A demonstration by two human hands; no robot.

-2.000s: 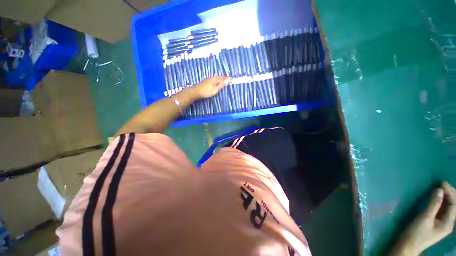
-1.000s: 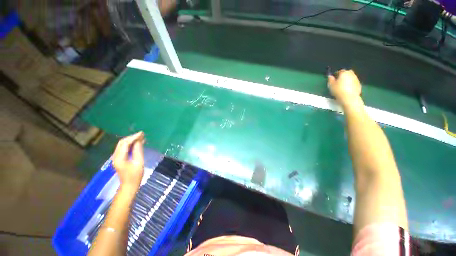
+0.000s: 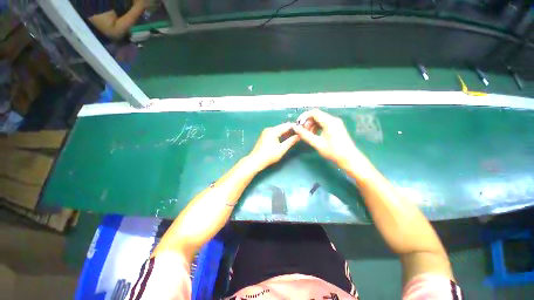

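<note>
My left hand (image 3: 274,144) and my right hand (image 3: 329,138) meet over the green worktop (image 3: 146,146), just in front of the white guide rail. Between the fingertips a small dark and pale part of a pen-shaped unit (image 3: 300,122) shows; the fingers hide most of it. My right hand's fingers are closed on it. My left fingertips are at it, but I cannot tell whether they grip. More pen-shaped units (image 3: 424,72) lie spaced apart on the conveyor belt (image 3: 293,79) at the right.
The guide rail (image 3: 246,103) runs across behind my hands, with a slanted white post (image 3: 96,55) at left. A yellow item (image 3: 464,85) lies by the rail. A dark scrap (image 3: 315,188) lies on the worktop. The blue bin (image 3: 96,258) is low left, a blue stool (image 3: 505,258) low right.
My right hand has come back from the belt to the worktop side of the rail. My left hand has moved from above the bin to meet it. The view has turned right.
</note>
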